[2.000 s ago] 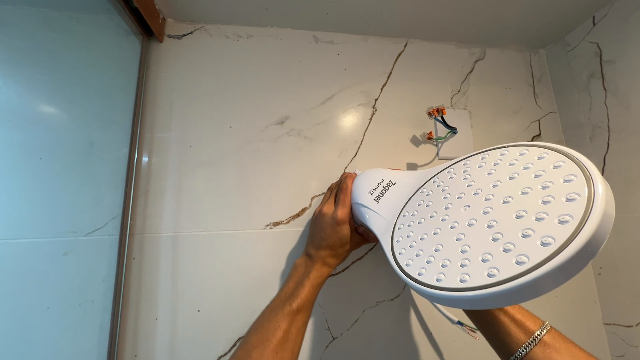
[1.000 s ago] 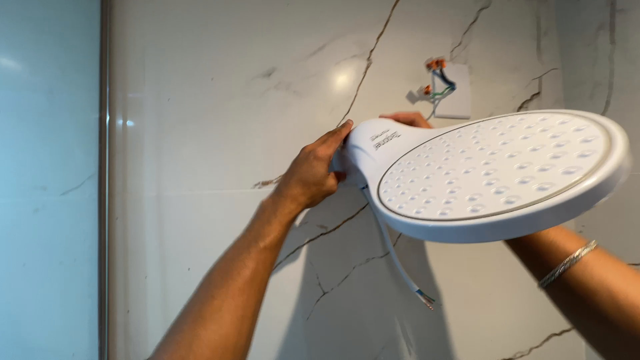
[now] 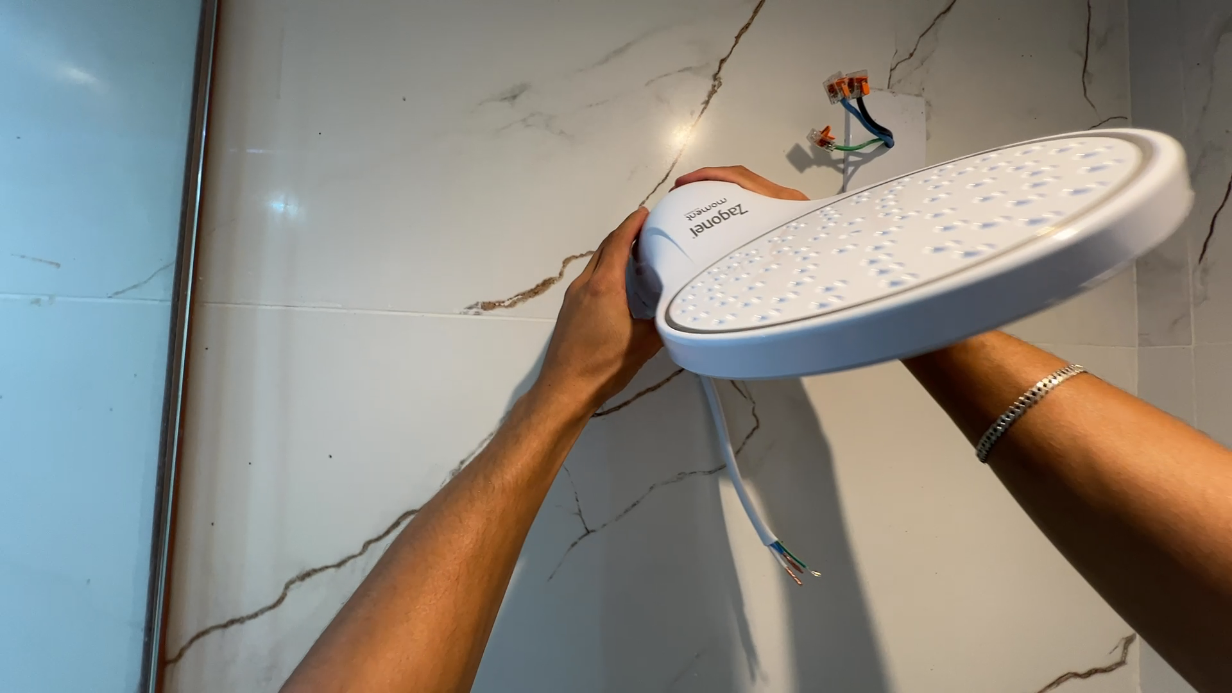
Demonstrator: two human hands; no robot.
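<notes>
A white Zagonel electric shower head [image 3: 914, 241] is held up against the marbled wall, its round nozzle face tilted toward me and to the right. My left hand [image 3: 606, 298] grips the left side of its rounded body. My right hand [image 3: 736, 177] reaches behind the head, and only some fingers show over the top of the body; the rest is hidden. From beneath the body hangs a white power cable [image 3: 736, 472], its stripped wires [image 3: 792, 563] bare at the tip.
Orange-levered wire connectors [image 3: 847, 87] on blue, black and green wires [image 3: 876, 125] stick out from a pale plate [image 3: 900, 130] on the wall, just above the shower head. A glass panel [image 3: 87, 337] with a metal-edged frame [image 3: 181, 337] stands at the left. The wall meets another at the right.
The shower head has tilted, so its nozzle face shows at a flatter angle than two seconds ago. Fingers of my right hand now show over its top, and the hanging cable is more exposed.
</notes>
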